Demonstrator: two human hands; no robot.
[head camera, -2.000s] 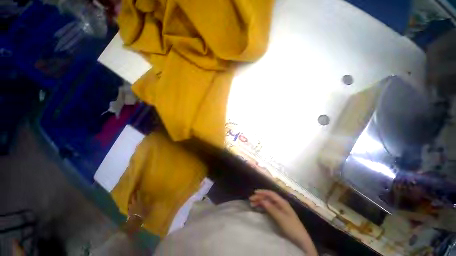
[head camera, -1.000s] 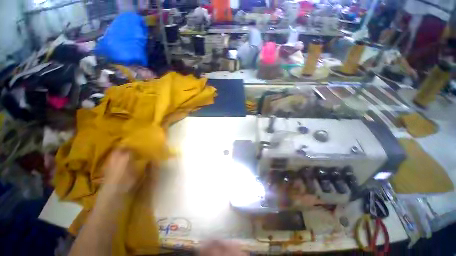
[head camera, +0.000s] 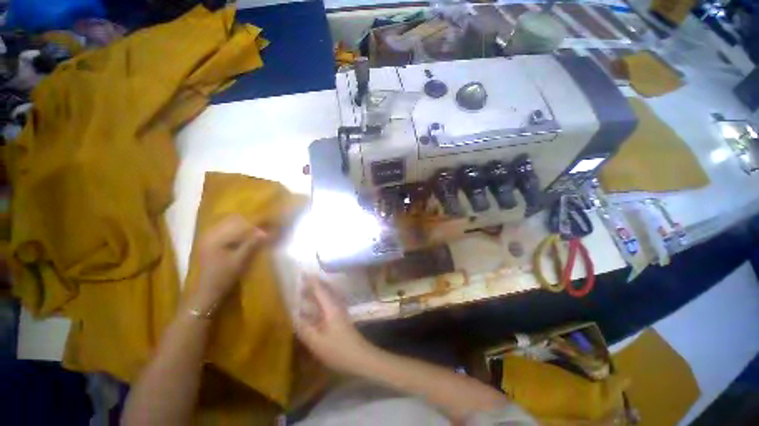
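A mustard-yellow garment panel (head camera: 246, 320) lies left of the needle area and hangs over the table's front edge. My left hand (head camera: 223, 260) is on the panel's upper part, its fingers bent together at the cloth. My right hand (head camera: 323, 320) is at the panel's right edge, just below the bright lamp glare; whether its fingers hold cloth is unclear. The white overlock machine (head camera: 491, 104) stands to the right. Glare hides the needle and presser foot. A big heap of mustard garment pieces (head camera: 96, 179) lies at the left.
Red and yellow scissor handles (head camera: 574, 266) lie right of the machine, below dark handles (head camera: 571, 218). Flat mustard pieces (head camera: 657, 154) lie beyond the machine's right end. A brown box (head camera: 493, 361) with yellow cloth is below the table edge. Navy cloth (head camera: 279, 52) lies behind.
The view has turned down and right towards the machine. My left hand has moved from the heap to a panel beside the needle area. My right hand has come up to the panel's right edge.
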